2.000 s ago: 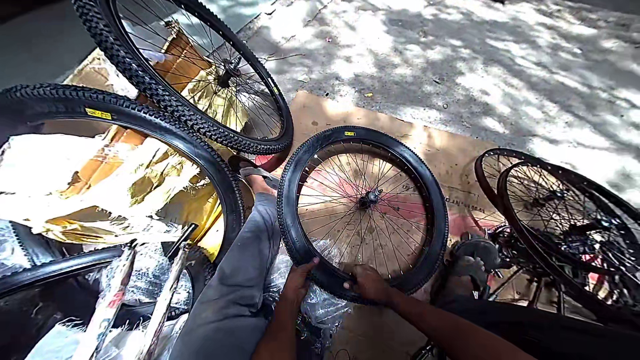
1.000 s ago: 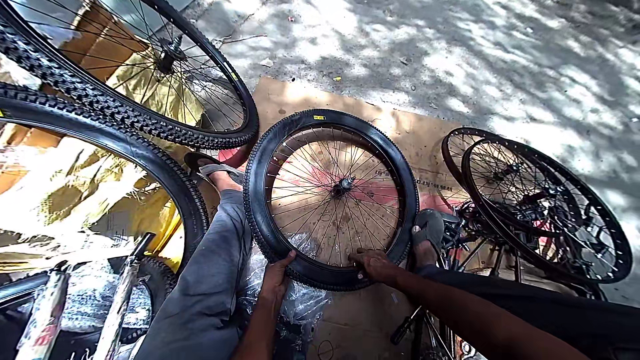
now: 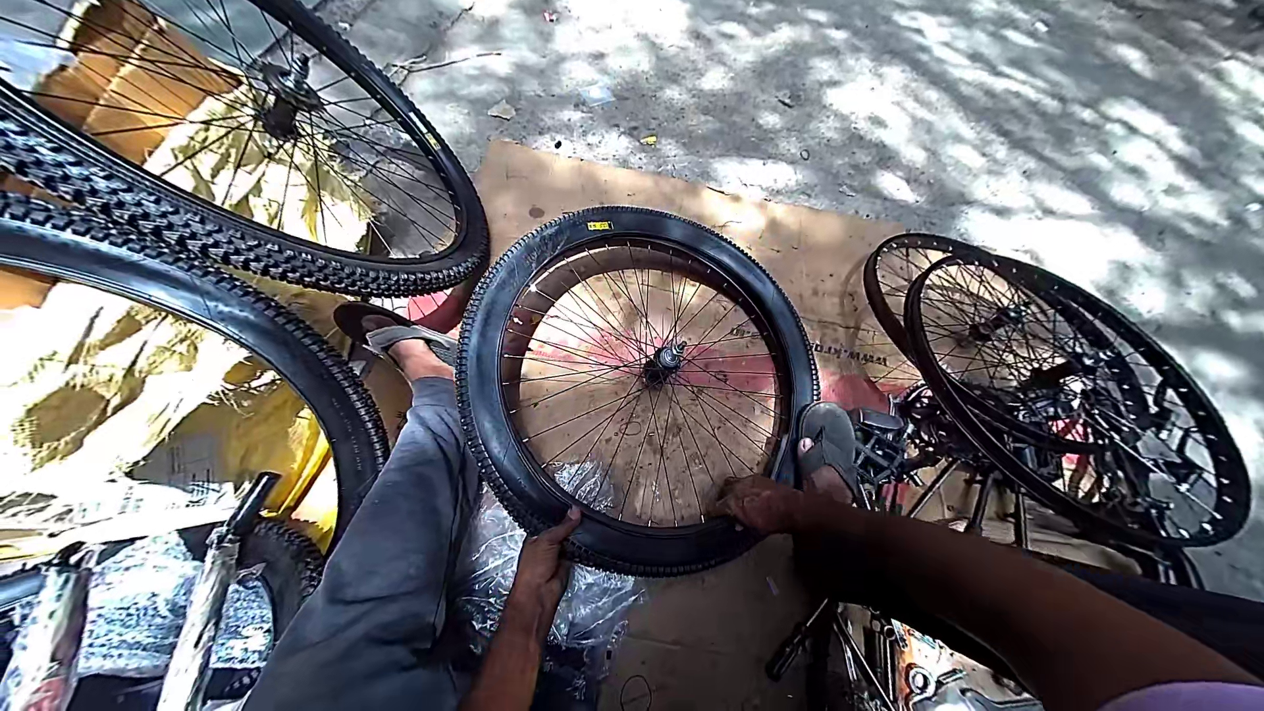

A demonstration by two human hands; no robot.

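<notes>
A spoked bicycle wheel with a black knobby tyre (image 3: 494, 395) lies between my feet over a cardboard sheet, its hub (image 3: 664, 363) facing up. My left hand (image 3: 545, 553) grips the tyre at its near left edge, the thumb on the sidewall and the fingers partly hidden beneath. My right hand (image 3: 758, 504) is closed over the rim and tyre at the near right, with fingertips on the inner side. A small yellow label (image 3: 599, 226) marks the far sidewall.
Wheels with knobby tyres (image 3: 464, 227) stand at the left over yellow wrapping (image 3: 197, 444). Bare spoked rims (image 3: 1165, 365) and metal bicycle parts (image 3: 879, 444) are at the right. Clear plastic (image 3: 583, 602) lies on the cardboard (image 3: 691, 612). Wrapped fork legs (image 3: 197, 612) stand lower left.
My right hand has moved rightward along the near part of the wheel, away from my left hand. Both hands stay on the wheel.
</notes>
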